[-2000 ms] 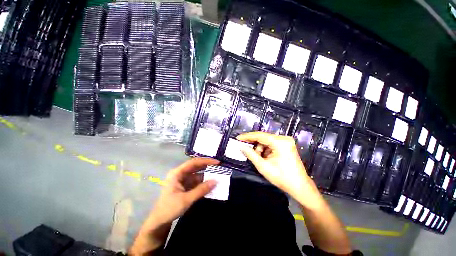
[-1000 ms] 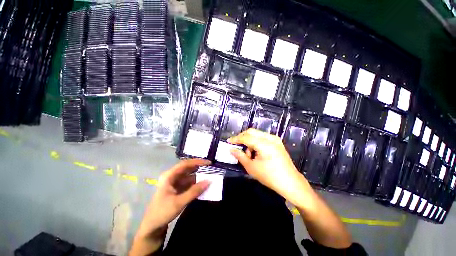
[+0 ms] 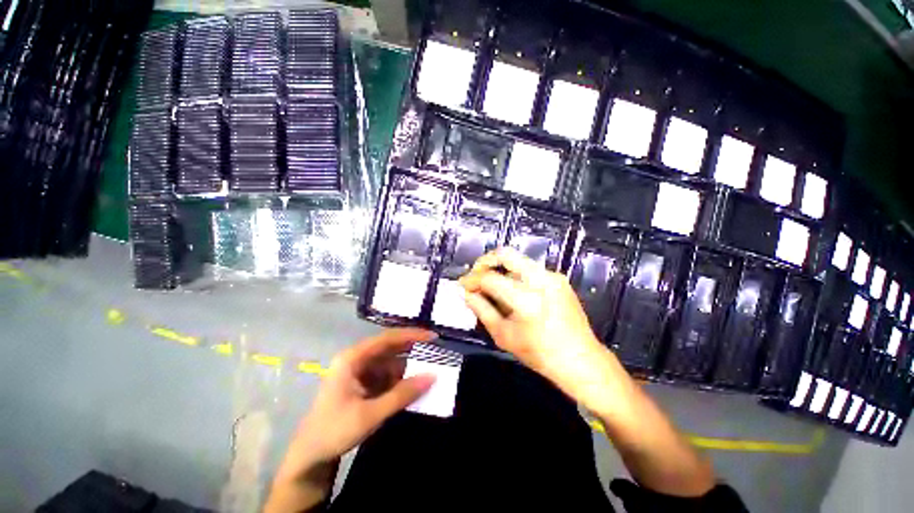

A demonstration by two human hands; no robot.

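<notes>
My left hand (image 3: pixel 366 386) holds a small stack of flat white-faced pieces (image 3: pixel 435 391) just below the near edge of the black blister tray (image 3: pixel 601 373). My right hand (image 3: pixel 521 306) is over the second pocket from the left in the near row. Its fingers are bent close together beside a white square piece (image 3: pixel 453 305) lying at that pocket's near end. Whether the fingertips still touch the piece is hidden. The leftmost near pocket also has a white piece (image 3: pixel 401 290). The far row and middle row show white squares; the near pockets further right show none.
A clear supply tray (image 3: pixel 351 215) with dense dark ribbed rows stands to the left on the green bench (image 3: pixel 386 75). A dark stack of trays (image 3: pixel 50 130) is at far left. Another black tray with white squares (image 3: pixel 852 311) is at right. A dark object (image 3: pixel 100 496) lies on the floor.
The view has shifted, so the trays appear further left than two seconds ago. My right fingers have risen slightly from the second pocket's white piece, which now shows more. My left hand still holds the stack.
</notes>
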